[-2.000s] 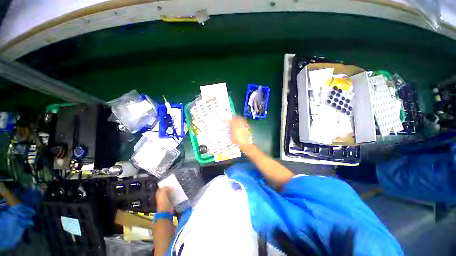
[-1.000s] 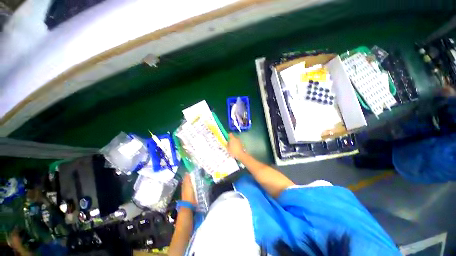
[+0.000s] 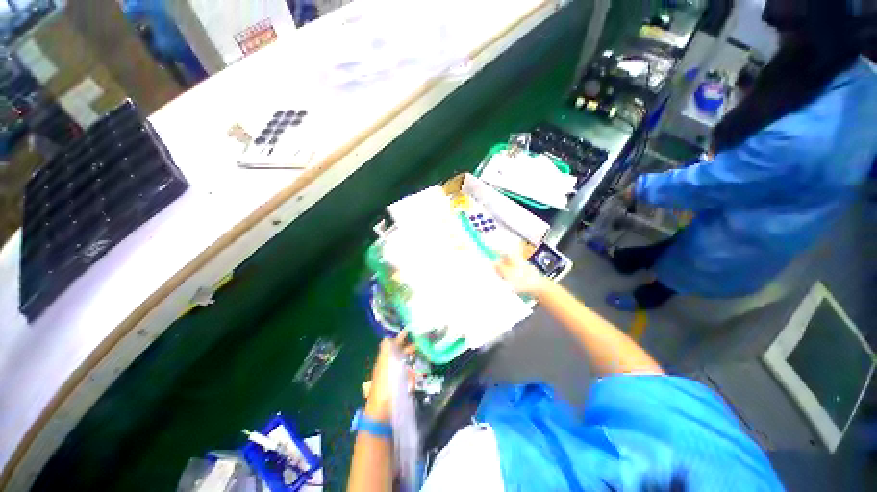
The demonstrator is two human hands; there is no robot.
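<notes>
The green basket [image 3: 444,348] is held up in front of me, with white sheets [image 3: 442,264] lying in it and over its rim. My right hand [image 3: 519,274] grips its right side. My left hand [image 3: 389,370] is at its near left side, with a clear plastic bag [image 3: 407,423] hanging by it. The fingers of both hands are partly hidden and blurred. Behind the basket, the open carton [image 3: 519,213] with black dots is partly covered.
A blue bin [image 3: 282,452] stands at the lower left of the green bench. A black compartment tray [image 3: 91,197] and a sheet of black dots [image 3: 279,135] lie on the white shelf. Another green basket [image 3: 527,173] is beyond the carton. A person in a blue smock [image 3: 769,192] stands at right.
The view has turned right. The green basket with its sheets has been lifted off the bench and moved right, in front of the carton. The small blue bin beside it is now mostly hidden.
</notes>
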